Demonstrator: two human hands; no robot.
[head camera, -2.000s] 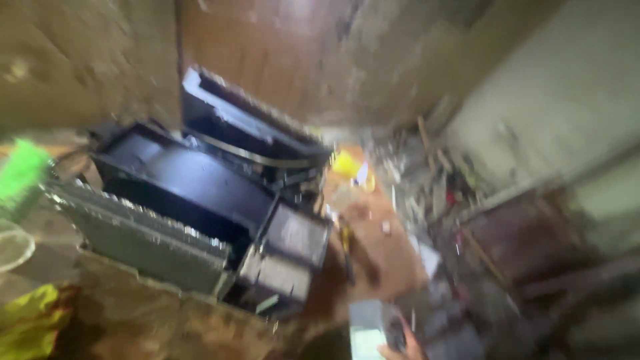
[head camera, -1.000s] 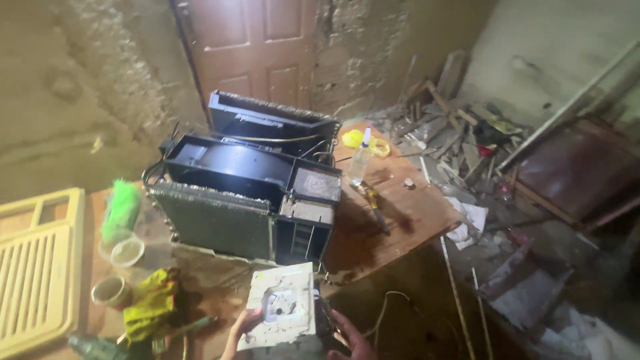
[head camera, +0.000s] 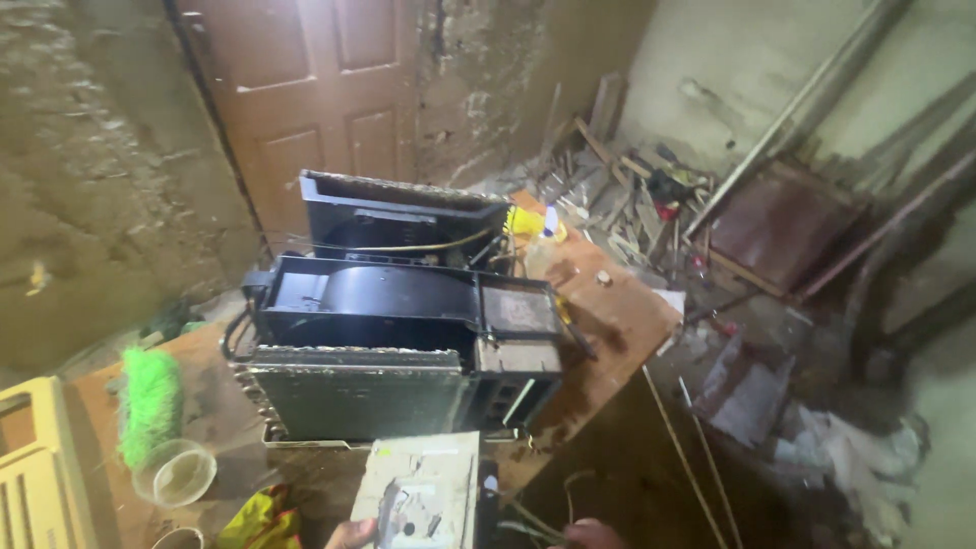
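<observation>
My left hand (head camera: 352, 534) grips the lower left edge of a worn, pale panel-fronted part (head camera: 427, 473), which has a recessed plate on its face. To the right of that part, at the bottom edge, is my right hand (head camera: 591, 535), blurred and close to loose wires (head camera: 537, 520); whether it holds them I cannot tell. Beyond the held part stands an opened window air conditioner on the table, with a black fan housing (head camera: 396, 293), a finned coil (head camera: 358, 400) in front and another coil section (head camera: 404, 191) behind.
On the wooden table (head camera: 610, 305) lie a green fluffy duster (head camera: 150, 404), clear plastic tubs (head camera: 183, 473), a yellow-red cloth (head camera: 263, 522), a yellow-handled tool (head camera: 572, 324) and a cream slatted grille (head camera: 34, 465). Scrap wood (head camera: 629, 206) and debris cover the floor at right, before a leaning reddish board (head camera: 778, 221).
One second ago both hands were at the sides of the pale part; now my right hand is apart from it, farther right. The view has shifted closer to the air conditioner.
</observation>
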